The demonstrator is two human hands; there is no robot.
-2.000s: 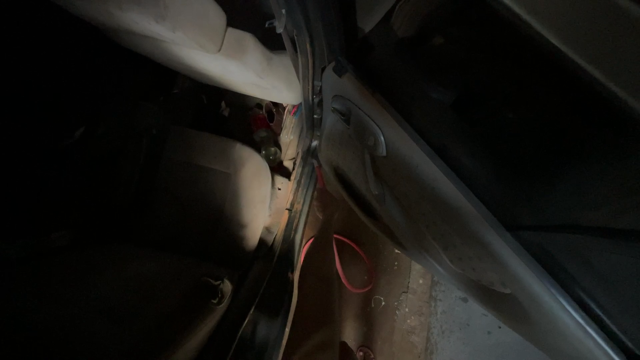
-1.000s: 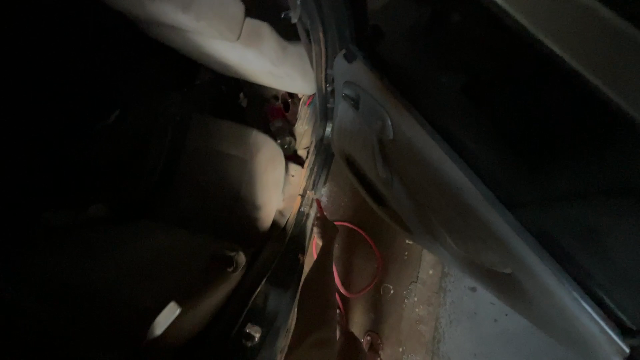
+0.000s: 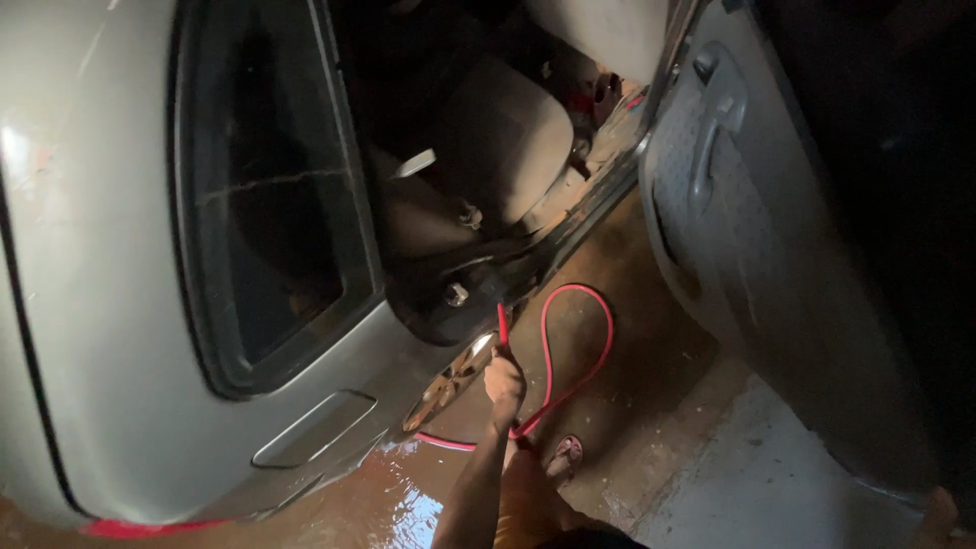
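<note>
My left hand (image 3: 505, 380), low in the middle of the head view, is closed around a red hose (image 3: 503, 324). The hose's front end points at the dark rear door jamb (image 3: 435, 305) of a silver car; whether water leaves it is not clear. Behind my hand the hose loops over the wet floor and runs left past the car's wheel (image 3: 450, 381). At the lower right edge, part of what looks like my right hand (image 3: 942, 512) shows near the open car door (image 3: 732, 221); its fingers are too dim and cut off to read.
Pale car seats (image 3: 526, 130) show through the door opening, with a buckle (image 3: 470, 216) near the jamb. Beside the door sill lies clutter with a bottle. My sandalled foot (image 3: 564, 457) stands on the wet brown floor (image 3: 648, 396), near a grey paved strip (image 3: 732, 473).
My left hand has come into view, holding the hose. The view has swung left, now showing the car's rear side window and wheel.
</note>
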